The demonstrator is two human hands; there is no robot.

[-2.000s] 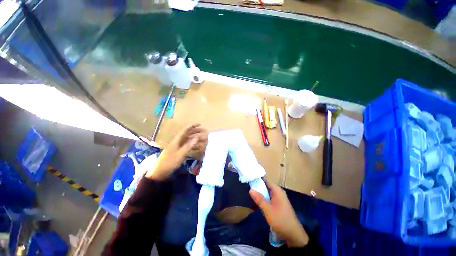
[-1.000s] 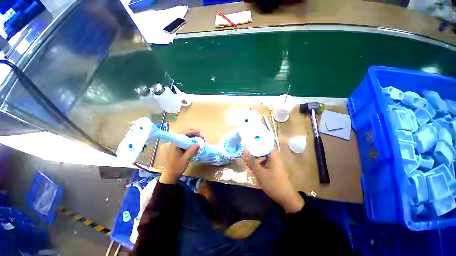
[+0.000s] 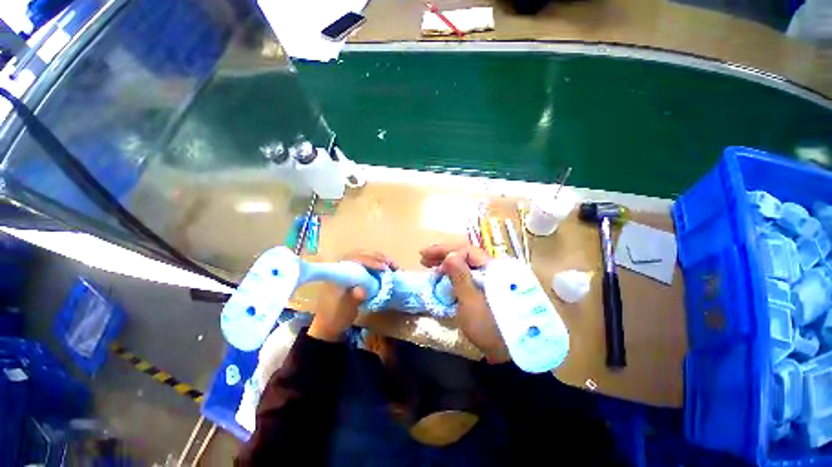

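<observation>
The pale-blue figure lower body [image 3: 404, 290] is held level over the bench's front edge. Its two soles, each with dark holes, face up at the left and the right. My left hand [image 3: 342, 299] grips the left leg by the ruffled trouser edge. My right hand [image 3: 472, 303] grips the other leg beside the right foot, with fingers over the top. The waist opening is not visible.
The mallet [image 3: 612, 292], white glue bottle [image 3: 573, 285], white cup with stick [image 3: 546, 214], grey-white pad [image 3: 648, 254] and slim tools [image 3: 497, 235] are on the bench. A blue crate [image 3: 725, 310] of pale blocks stands right. White bottles [image 3: 319, 173] stand left by the clear screen.
The legs were upright with feet down, then turned sideways; now both soles face up. My right hand has moved from the right foot's sole to its leg.
</observation>
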